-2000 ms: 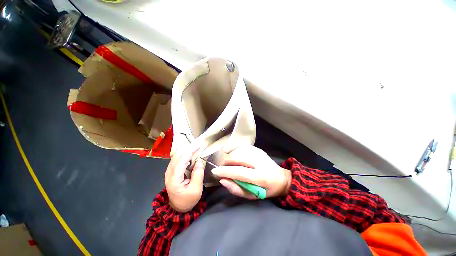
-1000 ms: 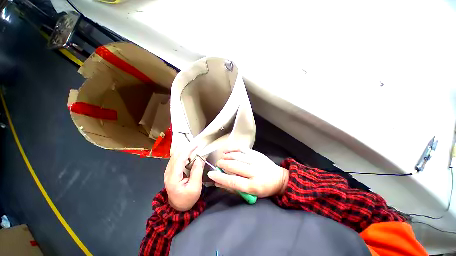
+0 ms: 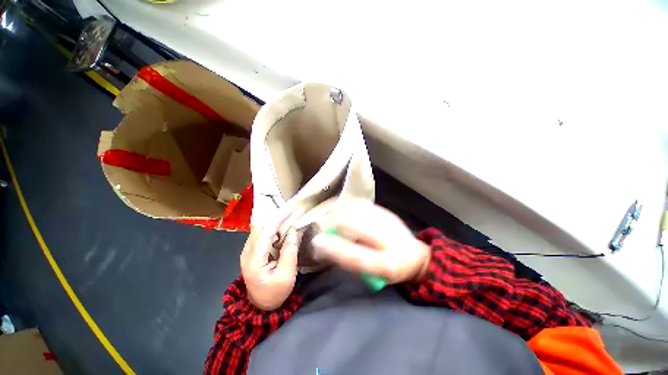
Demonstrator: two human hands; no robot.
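The beige bag body [image 3: 359, 172] stands on my lap with its open mouth up, showing the duller lining [image 3: 299, 143]. A small shiny fitting [image 3: 337, 96] sits near the far rim. My left hand [image 3: 269, 267] pinches the near edge of the bag between thumb and fingers. My right hand [image 3: 377, 242] is motion-blurred at the right of that spot and holds the green-handled awl [image 3: 373, 281]. Only parts of the handle show, and the metal point cannot be made out.
A cardboard bin [image 3: 139, 187] with red tape stands left of the bag, with cardboard pieces [image 3: 233, 170] inside. The white-covered table [image 3: 469, 66] runs along the far and right side. Thread snips [image 3: 625, 227] lie on it with a black cord [image 3: 560, 255] beside them.
My right hand has pulled slightly away from my left fingers with the awl, and the thin metal point seen before is lost in blur. My left hand and the bag have hardly moved.
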